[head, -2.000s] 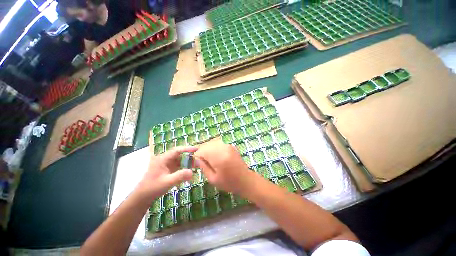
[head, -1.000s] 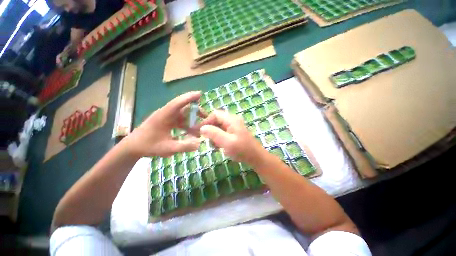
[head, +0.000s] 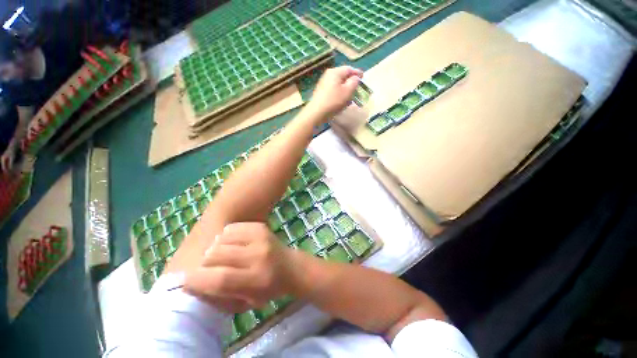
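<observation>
My left hand (head: pixel 337 91) reaches far forward to the left edge of the cardboard stack. Its fingertips are closed at a green square piece (head: pixel 362 94), tilted at the cardboard's edge. A slanted row of several green squares (head: pixel 420 96) lies beside it on the bare cardboard. My right hand (head: pixel 241 269) is low in the middle, over my left forearm, with its fingers curled; whether it holds a thin tool is not clear. Both arms cover part of the sheet of green squares (head: pixel 325 234) in front of me.
The cardboard stack (head: pixel 482 147) is at right. Stacked green grids (head: pixel 255 63) and another grid (head: pixel 370 24) lie at the far side. Boards with red loops (head: pixel 40 259) and a long wrapped bar (head: pixel 98 210) are at left. A person's arm (head: pixel 21 133) shows at the far left.
My left hand has moved from over the sheet to the cardboard stack with the green piece. My right hand has moved down and left, fingers curled. The view has turned right.
</observation>
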